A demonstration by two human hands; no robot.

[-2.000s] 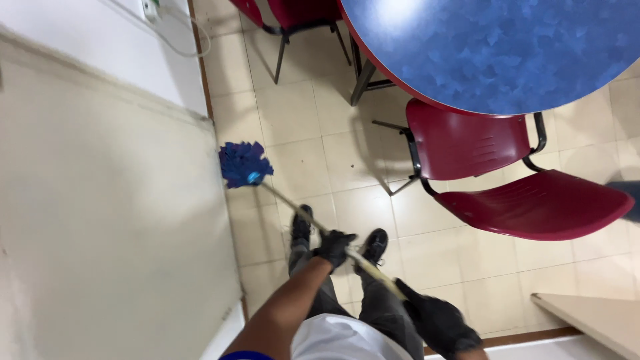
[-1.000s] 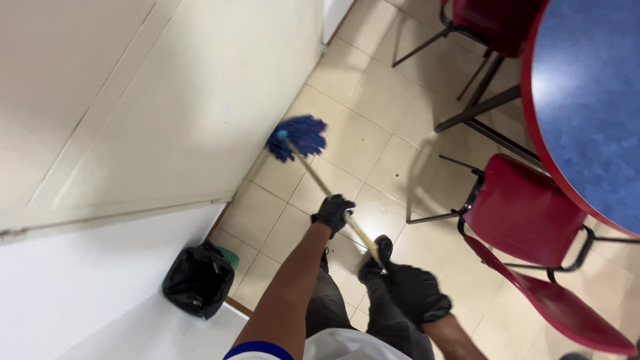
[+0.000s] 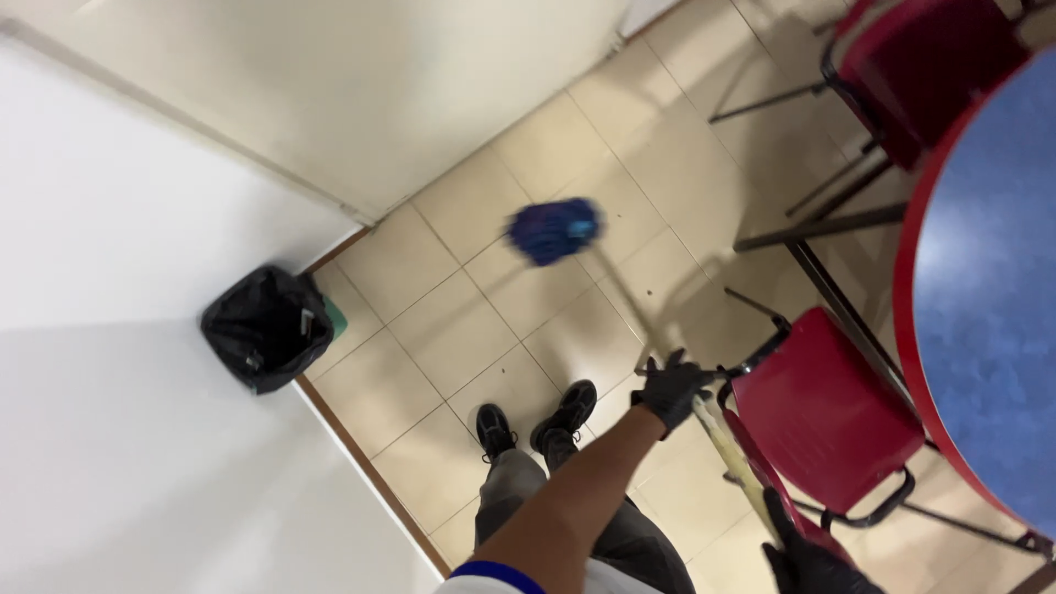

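Note:
A mop's blue string head (image 3: 554,231), blurred, is over the beige tiled floor (image 3: 462,330), away from the door and walls. Its pale handle (image 3: 730,454) runs down to the lower right. My left hand (image 3: 672,389), in a black glove, is closed around the middle of the handle. Lower down, my right hand (image 3: 804,553), gloved in black too, holds the upper end near the bottom edge of the view; part of it is cut off. Whether the mop strings touch the floor cannot be told.
A bin with a black liner (image 3: 268,330) stands in the wall corner at left. A red chair (image 3: 825,404) is close to the handle at right. Beyond it are a round blue table with a red rim (image 3: 906,280) and another red chair (image 3: 924,74). A pale door (image 3: 396,99) borders the floor.
The mop head has come away from the foot of the door to the open tiles. Both hands have moved toward the near red chair, still on the handle. The view has shifted and turned.

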